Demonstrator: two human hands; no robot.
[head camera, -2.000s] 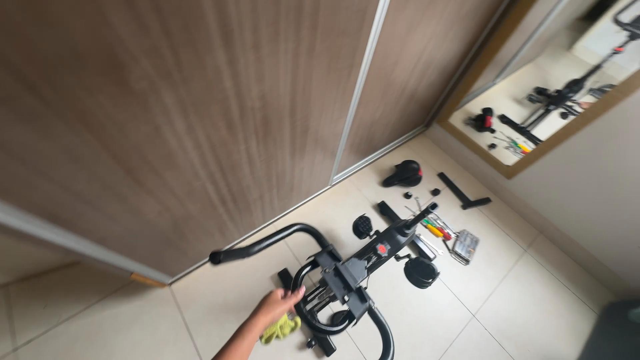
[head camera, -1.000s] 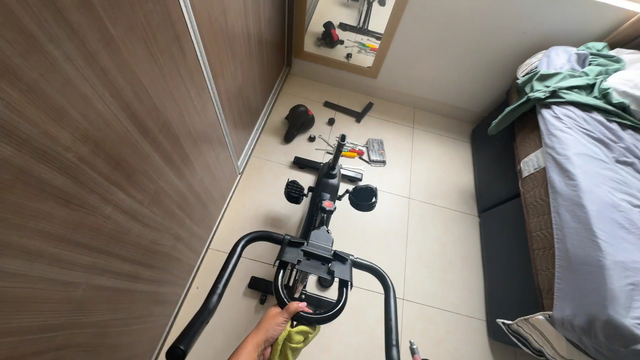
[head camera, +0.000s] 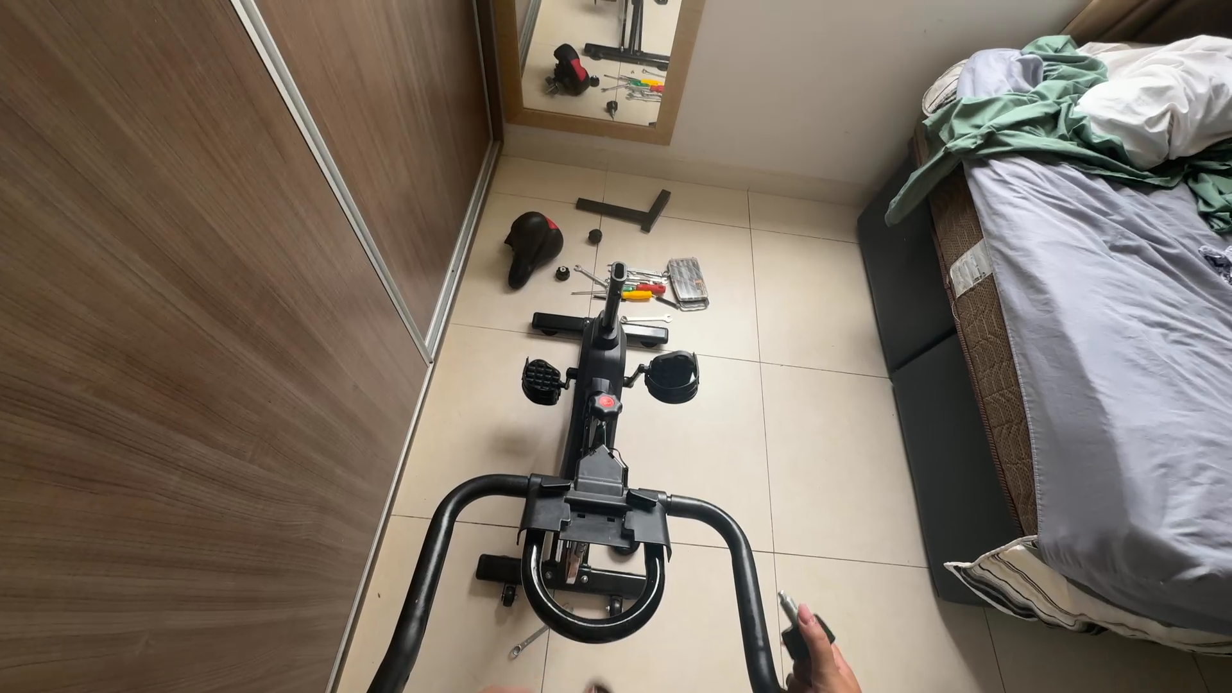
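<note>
My right hand (head camera: 820, 664) is at the lower right, closed around a small dark piece with a metal shaft (head camera: 788, 606), perhaps a knob, beside the right grip of the black handlebar (head camera: 744, 558). A blurred sliver of skin shows at the bottom edge; whether it is my left hand or a foot I cannot tell. The handlebar belongs to an exercise bike frame (head camera: 603, 371) standing on the floor, with a red-marked adjustment knob (head camera: 605, 405), a left pedal (head camera: 542, 382) and a right pedal (head camera: 672, 376). A metal wrench (head camera: 526, 643) lies below the bar's loop.
Beyond the bike lie a black saddle (head camera: 532, 246), an angled black post (head camera: 621, 210), screwdrivers (head camera: 640, 292), wrenches and a clear bit case (head camera: 687, 282). Wood-look sliding doors (head camera: 192, 337) border the left, a bed (head camera: 1107, 318) the right, and a framed mirror (head camera: 597, 130) the far wall.
The hand that held the handlebar's loop with a yellow-green cloth has let go; the cloth is out of view. My right hand has come into view at the lower right with the metal-shafted piece.
</note>
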